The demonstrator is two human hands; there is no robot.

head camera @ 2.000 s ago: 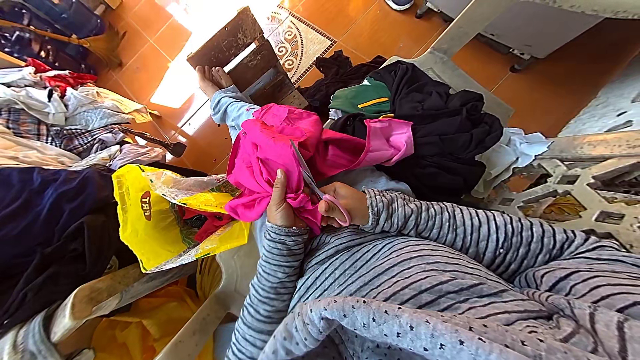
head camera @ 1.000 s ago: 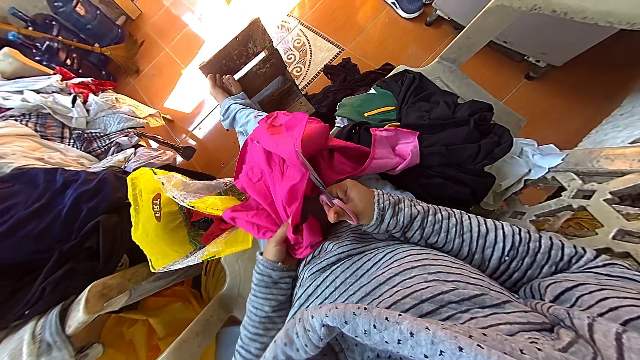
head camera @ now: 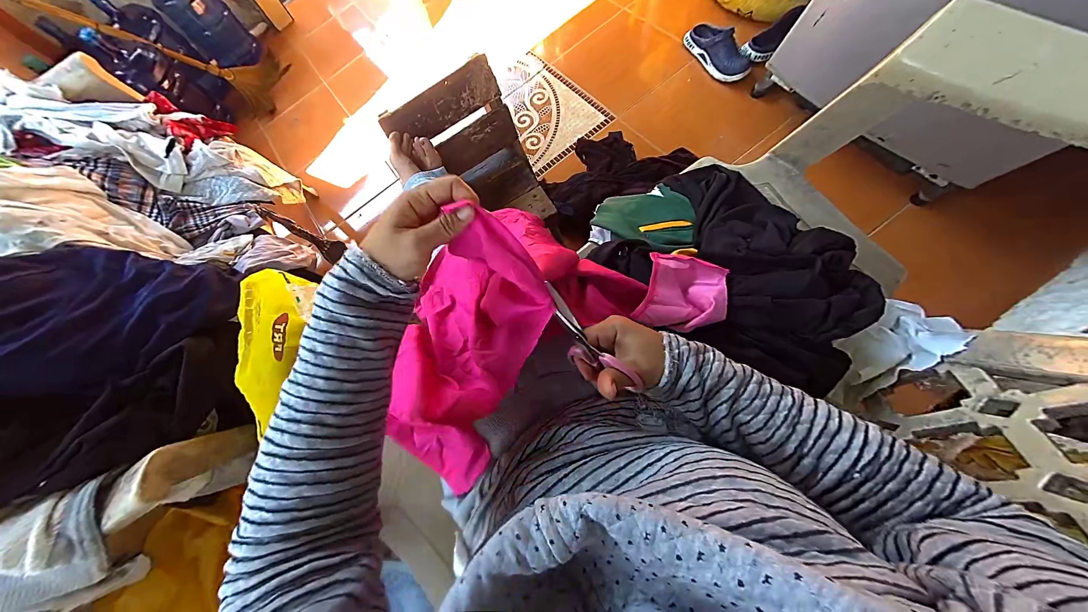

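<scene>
My left hand [head camera: 422, 228] pinches an edge of bright pink fabric [head camera: 480, 319] between thumb and fingers, raised at the cloth's upper left. The fabric hangs down over my lap. In my right hand [head camera: 626, 353] are scissors [head camera: 580, 331] with pink handles, my fingers at the loops. Their metal blades point up and left and meet the fabric's right edge; the tips are partly hidden by cloth. More pink fabric, with a lighter pink piece [head camera: 687, 291], runs right onto a pile of black cloth [head camera: 765, 255]. A green cloth [head camera: 648, 217] with a yellow stripe lies on that pile.
A yellow plastic bag [head camera: 265, 340] is partly behind my left sleeve. Piled clothes [head camera: 110, 331] cover the left side. Ahead, my bare foot touches a small wooden stool [head camera: 463, 127] on the tiled floor. A pale plastic chair [head camera: 850, 127] stands at right, with dark clogs [head camera: 716, 53] beyond.
My left hand has moved from the lower part of the pink fabric to its upper left edge, lifting it. My right hand still holds the scissors.
</scene>
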